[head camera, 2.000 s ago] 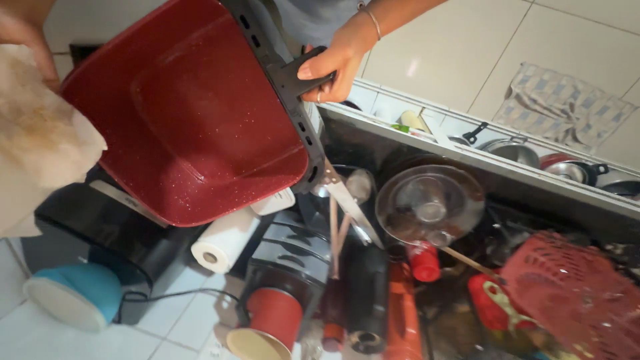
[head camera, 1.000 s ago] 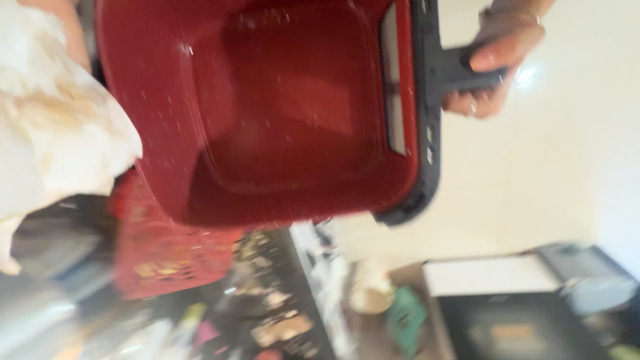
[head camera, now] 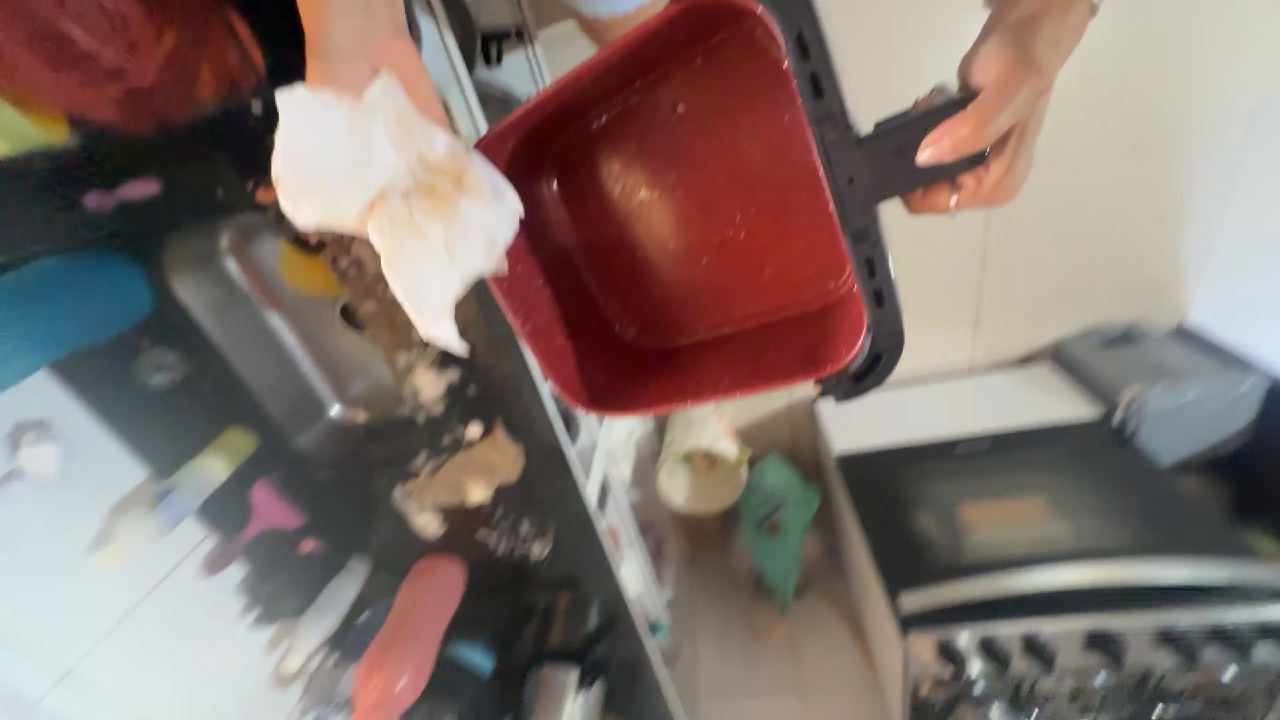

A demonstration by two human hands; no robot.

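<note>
The view is roughly upside down. My left hand (head camera: pixel 1000 125), at the upper right, grips the black handle (head camera: pixel 915 145) of a red square air fryer basket (head camera: pixel 700 210). The basket's inside faces the camera and shows small specks and a shiny patch. At the upper left, my right hand (head camera: pixel 365 45) holds a crumpled, brown-stained white paper towel (head camera: pixel 400 190) beside the basket's rim; the paper hides part of its fingers.
A stainless steel sink (head camera: pixel 270 330) and food scraps (head camera: pixel 465 475) lie along the dark counter (head camera: pixel 530 400). Blurred pink and blue items are around them. A pale container (head camera: pixel 700 480) and a green bag (head camera: pixel 780 520) are beyond the counter edge, near a stove with an oven door (head camera: pixel 1010 515).
The view has swung strongly from the crowded counter to the sink and stove. Both hands keep hold of the basket and the paper, which now partly overlaps the basket's edge.
</note>
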